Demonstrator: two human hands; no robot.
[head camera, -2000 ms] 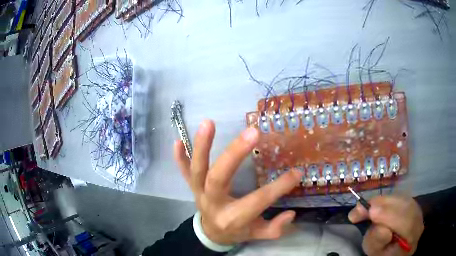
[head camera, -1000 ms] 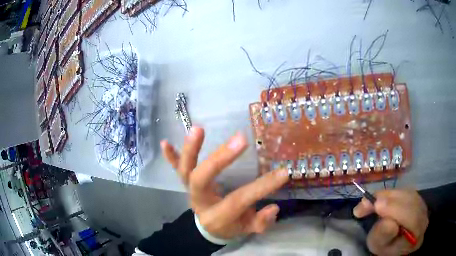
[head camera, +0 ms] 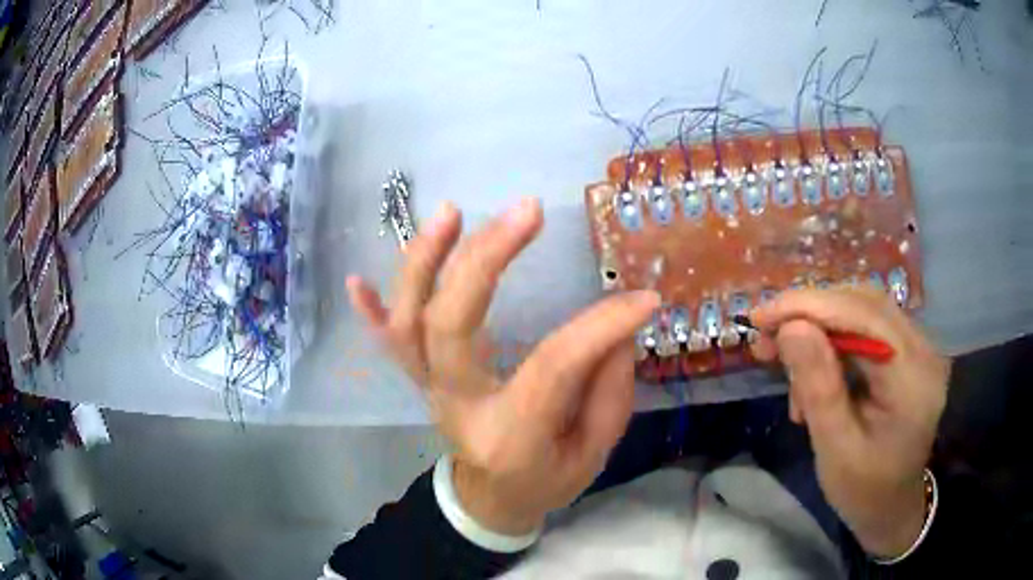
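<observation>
A reddish-brown holding board (head camera: 770, 247) lies in front of me, with silver-grey oval components in rows along its two long edges. Thin dark lead wires (head camera: 725, 111) stick out past its far edge. My right hand (head camera: 861, 391) grips a red-handled tool (head camera: 861, 344) over the near row; its dark shaft reaches the components, and the tip is hard to make out. My left hand (head camera: 498, 363) is spread, with its index finger or thumb at the near row's left end; it holds nothing. Part of the near row is hidden by both hands.
A clear tub (head camera: 297, 227) of tangled wired components stands to the left. A narrow silvery metal piece (head camera: 397, 204) lies between tub and board. More brown boards (head camera: 91, 147) lie in rows at the far left. Wires (head camera: 952, 20) lie at the top right.
My right hand has moved up and left onto the near row with the tool. My left hand has turned and sits nearer the board's left end. The view has shifted.
</observation>
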